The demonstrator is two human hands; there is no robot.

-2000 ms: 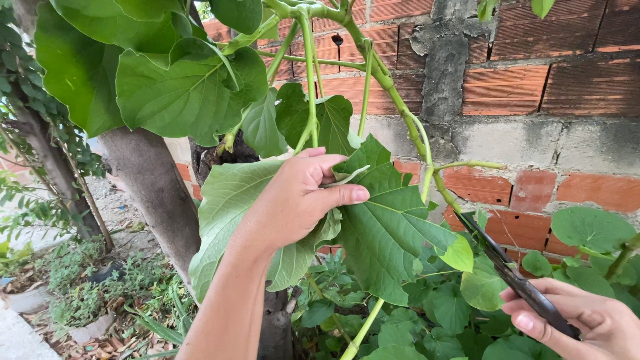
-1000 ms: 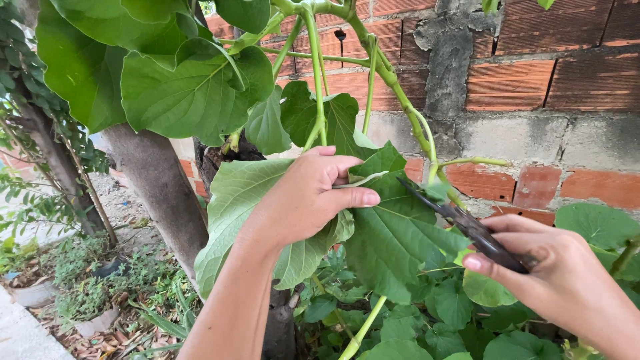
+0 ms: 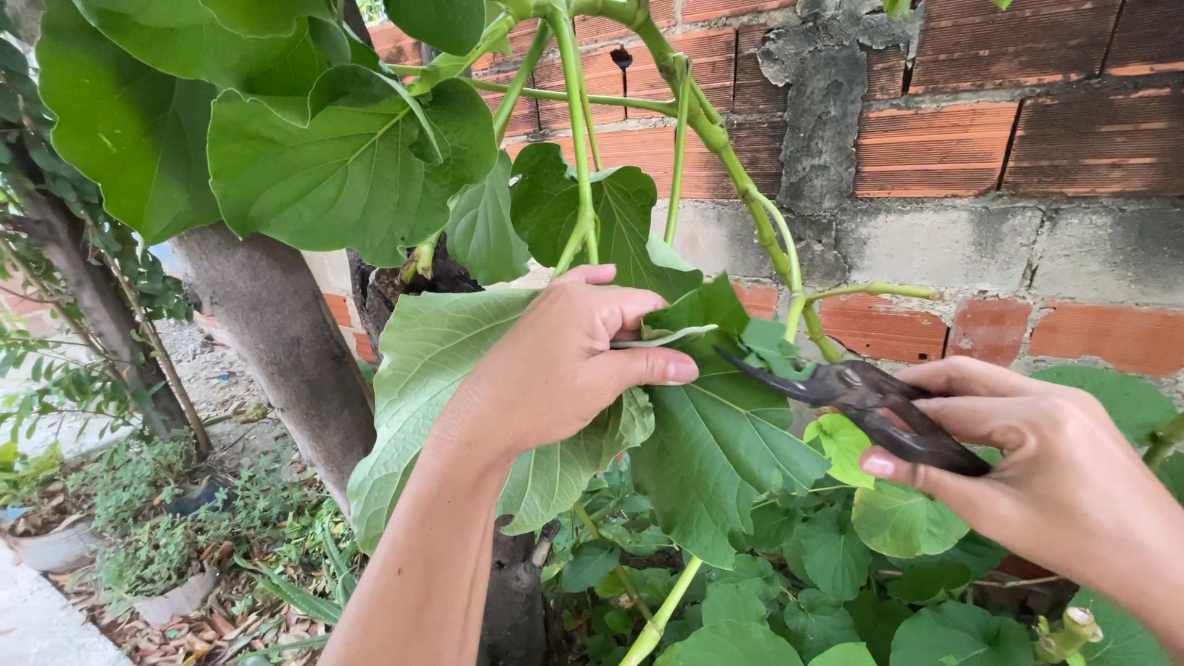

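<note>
My left hand [image 3: 573, 361] grips large green leaves between thumb and fingers at the middle of the view; a pale folded leaf edge sticks out past the thumb. The lighter leaf [image 3: 444, 370] spreads to the left of that hand, and a darker lobed leaf [image 3: 721, 444] hangs to its right. At the right, my right hand [image 3: 999, 435] is closed around dark pruning shears [image 3: 860, 398]. The tip of the shears lies at the upper part of the darker leaf, close to my left thumb; whether the blades have leaf between them is hard to tell.
Thick green stems [image 3: 721, 139] arch down from above, with a short side stub [image 3: 874, 289] at right. Behind stands a brick wall [image 3: 934, 148]. A tree trunk [image 3: 277, 342] leans at left, near plant pots [image 3: 60, 546]. Low leafy plants [image 3: 832, 555] fill the lower right.
The pruning shears in my right hand have moved left from the green stem onto the leaf beside my left hand. My left hand keeps its hold on the leaves.
</note>
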